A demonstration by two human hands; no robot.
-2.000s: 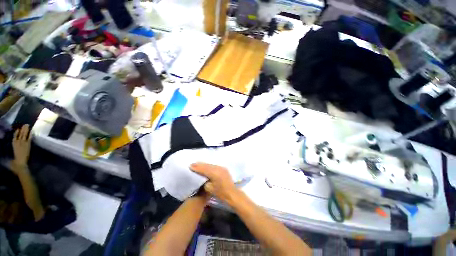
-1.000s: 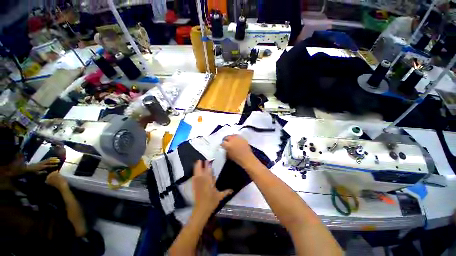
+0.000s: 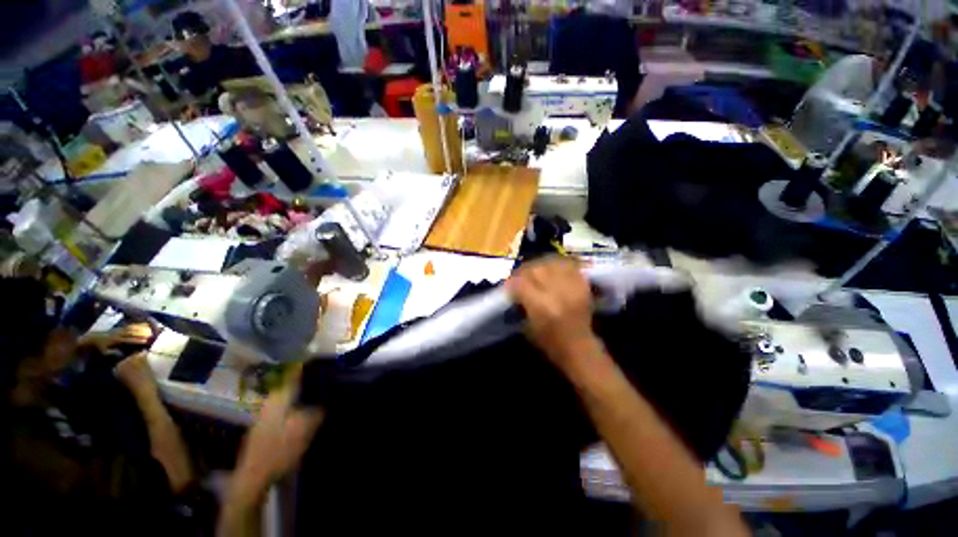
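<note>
A large black panel (image 3: 452,441) with a pale, blurred upper fold (image 3: 462,323) hangs in front of me, over the table's front edge. My right hand (image 3: 555,299) is closed on its upper edge near the middle. My left hand (image 3: 275,425) is blurred at the panel's left end, with its fingers at the dark fabric. The panel's right part is raised and blurred, and it covers the left end of the white sewing machine (image 3: 830,367). The needle area is hidden.
Green-handled shears (image 3: 738,457) and an orange-tipped tool (image 3: 824,445) lie at the right. A wooden board (image 3: 483,210) and a large black fabric pile (image 3: 683,189) are behind. Another machine (image 3: 271,309) stands left, with a seated person (image 3: 95,420) beside it. A blue piece (image 3: 387,306) lies near that machine.
The pieces lay pale side up on the table. Now the black side faces me and the fabric is lifted and spread wide. My left hand has moved left, my right hand slightly right and up.
</note>
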